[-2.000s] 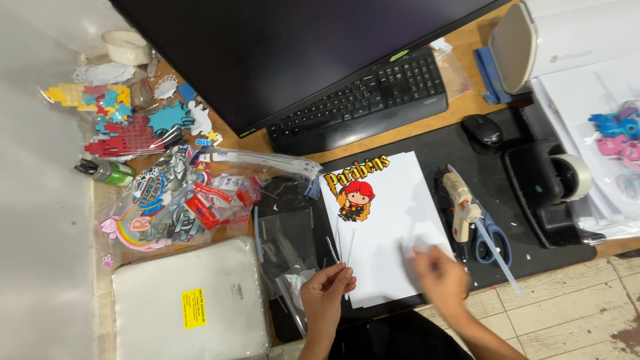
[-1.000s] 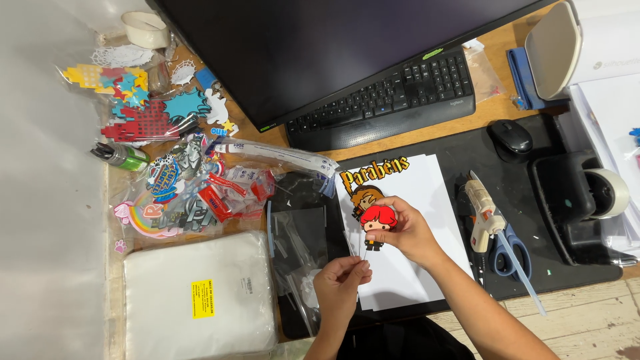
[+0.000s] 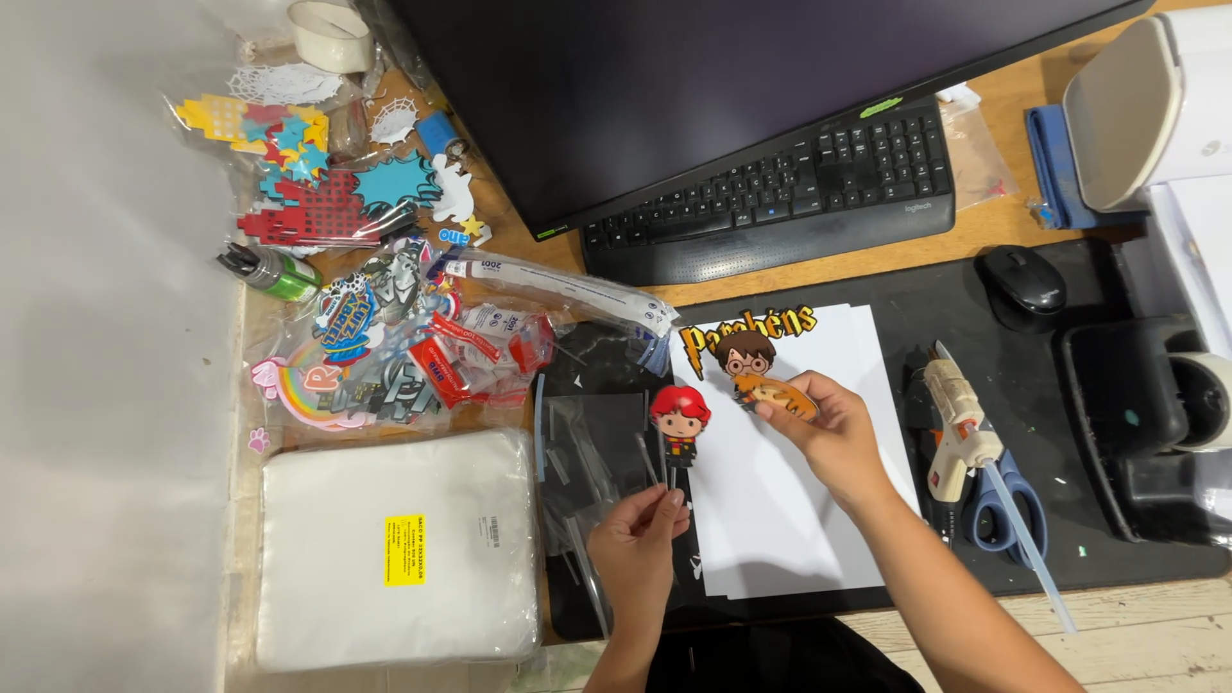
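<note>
My left hand (image 3: 640, 539) pinches thin clear sticks, with a red-haired cartoon cutout (image 3: 681, 423) upright at their top. To its right, my right hand (image 3: 833, 433) grips an orange-brown cutout (image 3: 778, 397), and a cutout with dark hair and round glasses (image 3: 746, 356) shows just above it; whether those two are joined I cannot tell. Behind them, yellow-and-black lettering (image 3: 799, 320) lies at the top of white paper sheets (image 3: 799, 520). A hot glue gun (image 3: 962, 414) with a glue stick in it rests on the black desk mat, partly over blue-handled scissors (image 3: 1006, 520).
A monitor (image 3: 722, 87) and a black keyboard (image 3: 770, 202) stand behind the mat. The mouse (image 3: 1022, 279) and a tape dispenser (image 3: 1116, 414) are at right. Bagged cutouts (image 3: 337, 346) and a wrapped white pack (image 3: 395, 616) lie at left; clear plastic strips (image 3: 577, 452) lie beside the papers.
The red-haired cutout, in my right hand one second ago, is now at the sticks in my left. My right hand has moved right and up and now holds the orange-brown piece.
</note>
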